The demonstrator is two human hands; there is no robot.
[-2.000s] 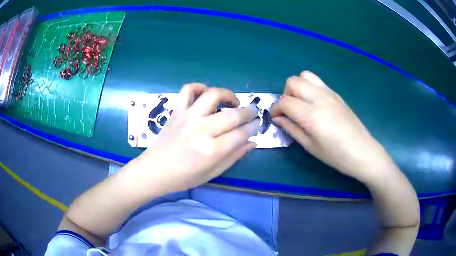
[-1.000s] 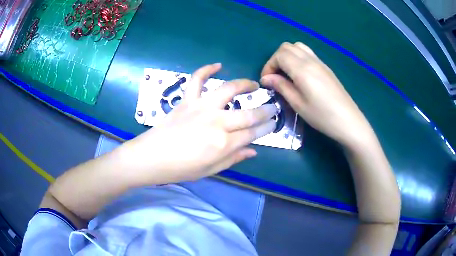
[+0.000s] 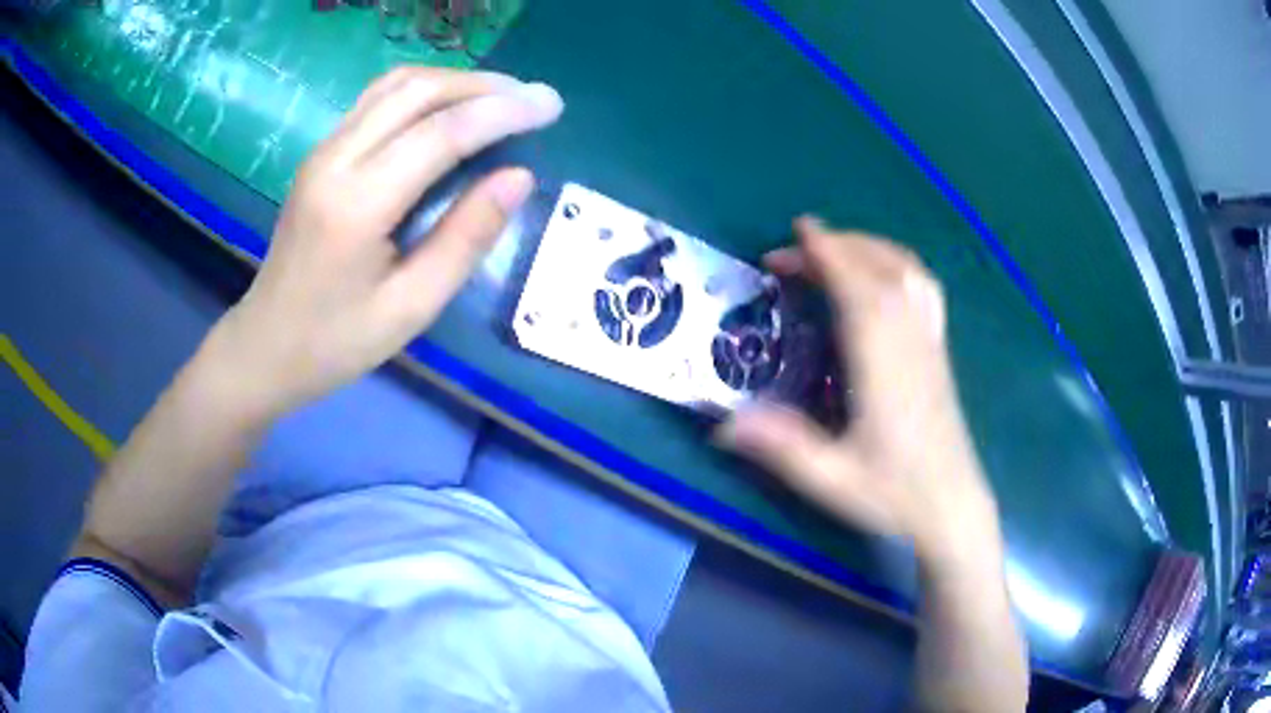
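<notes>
The silver metal plate (image 3: pixel 551 300) lies slanted on the dark green bench in front of me. Two round openings with dark curved slots and ringed centres show. Its right end is dark, blurred and partly hidden by my right hand. My right hand (image 3: pixel 892 383) spans that end, fingertips at the far edge and thumb at the near edge, gripping it; the hand is blurred. My left hand (image 3: pixel 349 230) is raised left of the plate, thumb and fingers apart, not touching it, with nothing visible in it.
Red-copper rings (image 3: pixel 439 17) lie on the bright green mat (image 3: pixel 223 84) at the upper left, cut off by the picture's top. A red-striped stack (image 3: pixel 1164 627), probably clear trays, stands at the lower right. Blue tape (image 3: pixel 558 435) edges the bench (image 3: pixel 655 105). Pale metal rails (image 3: pixel 1115 230) curve beyond it.
My left hand has come off the plate and moved left. My right hand has opened wider around the plate's right end. The view has shifted right, bringing the red-striped stack further in.
</notes>
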